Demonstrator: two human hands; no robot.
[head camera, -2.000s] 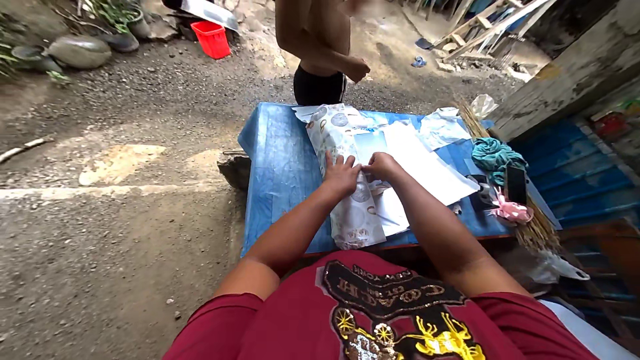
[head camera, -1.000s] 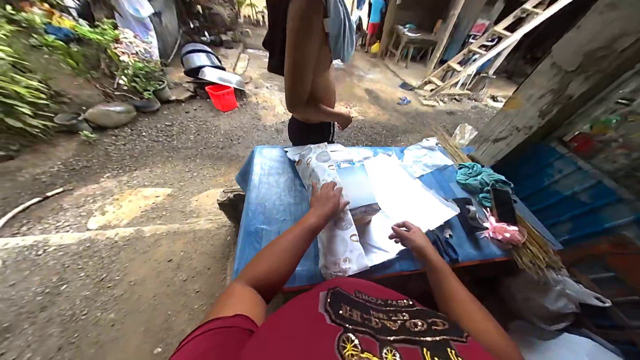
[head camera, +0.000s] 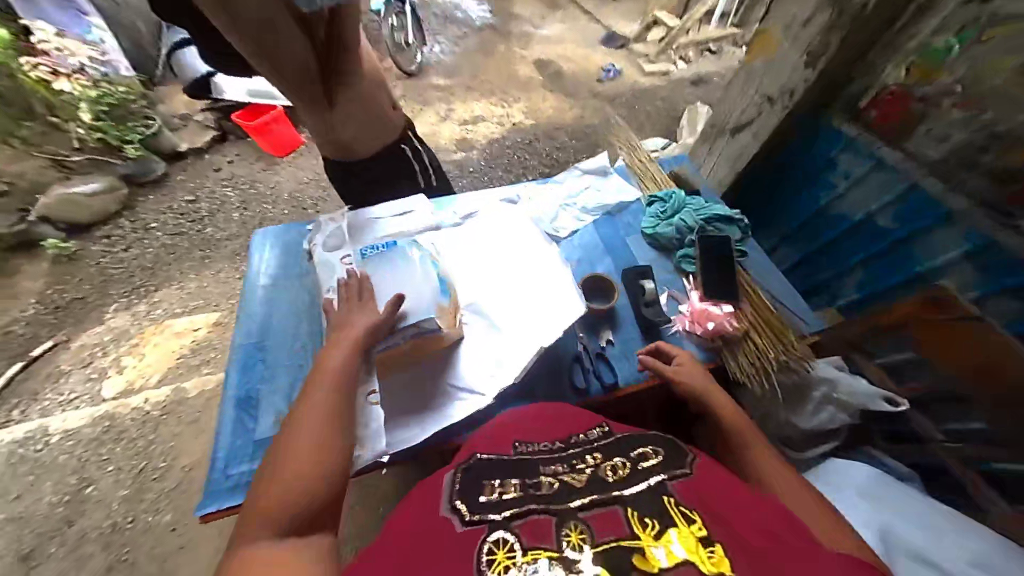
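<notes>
My left hand (head camera: 360, 312) lies with spread fingers on the left side of a box (head camera: 412, 280), at the edge of the wrapping paper (head camera: 512, 296). The paper is spread white side up under the box, with a patterned strip along its left. My right hand (head camera: 668, 364) is near the table's front edge, fingers slightly curled, holding nothing. To its left lie scissors (head camera: 592, 368) with dark handles. Beyond them are a roll of tape (head camera: 599, 293) and a black tape dispenser (head camera: 645, 296).
The blue table (head camera: 276, 304) also bears a teal cloth (head camera: 692, 224), a phone (head camera: 717, 268), a pink ribbon bow (head camera: 706, 314) and a bundle of thin sticks (head camera: 764, 336). A person (head camera: 360, 120) stands beyond the far edge. A plastic bag (head camera: 832, 400) is at right.
My right hand has moved off the paper to the right, near the scissors. The patterned paper that lay over the box is now folded back to the left, under my left hand.
</notes>
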